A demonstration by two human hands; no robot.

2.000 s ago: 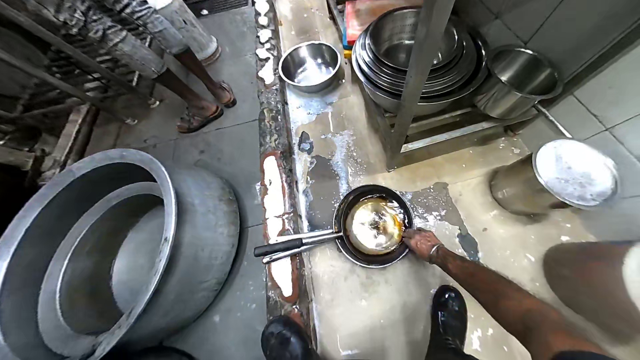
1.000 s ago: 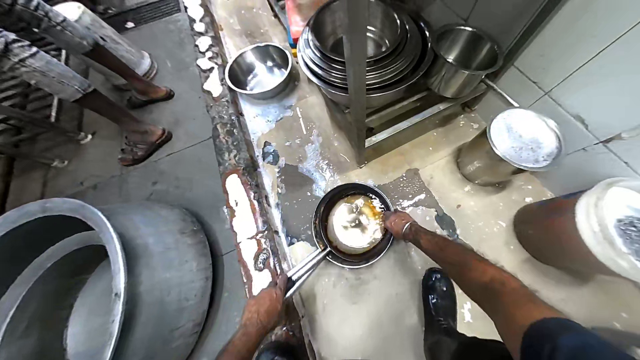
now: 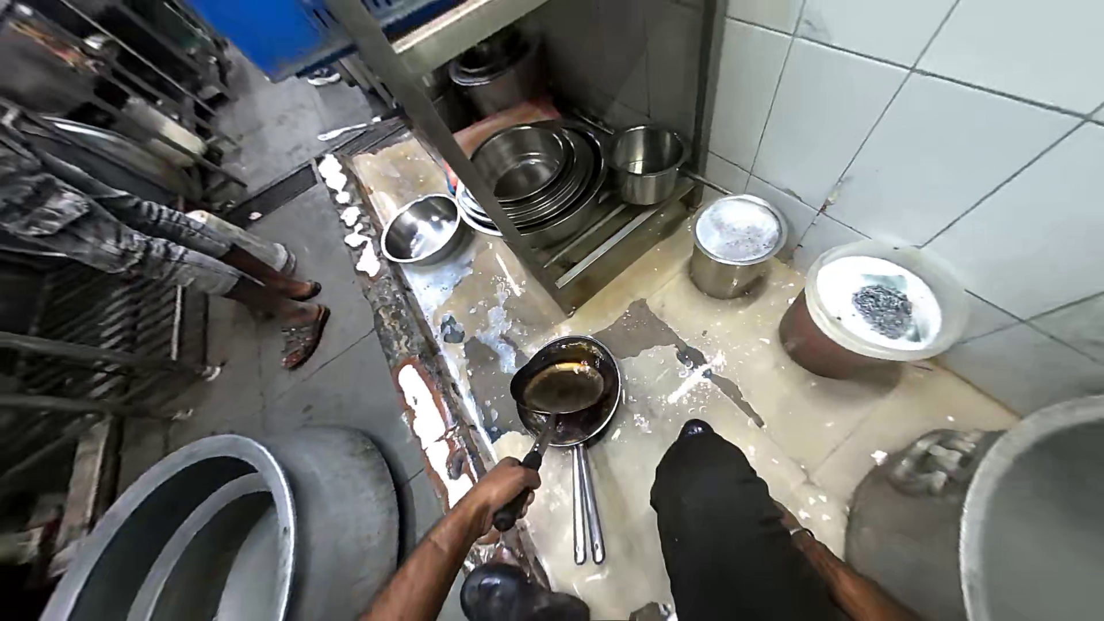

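Observation:
My left hand [image 3: 504, 485] grips the black handle of a small frying pan [image 3: 562, 388], which is tilted over a larger dark frying pan [image 3: 602, 412] on the wet floor. Two metal handles [image 3: 589, 509] stick out from beneath the pans toward my feet. Of my right arm [image 3: 832, 565], the wrist and forearm show beside my dark-clad leg at the lower right; the hand itself is hidden behind the leg.
A steel bowl [image 3: 423, 229] sits near the raised floor edge. Nested steel bowls [image 3: 526, 177] and a saucepan [image 3: 647, 164] rest on a rack. A lidded steel pot [image 3: 740, 241] and a plastic bucket [image 3: 875, 302] stand right. Large pots [image 3: 336, 517] flank me. A person's feet [image 3: 304, 323] are left.
My left hand now holds the small pan by its black handle, raised and tilted. My right hand has left the pan's rim and gone out of sight. The view has swung, showing more wall.

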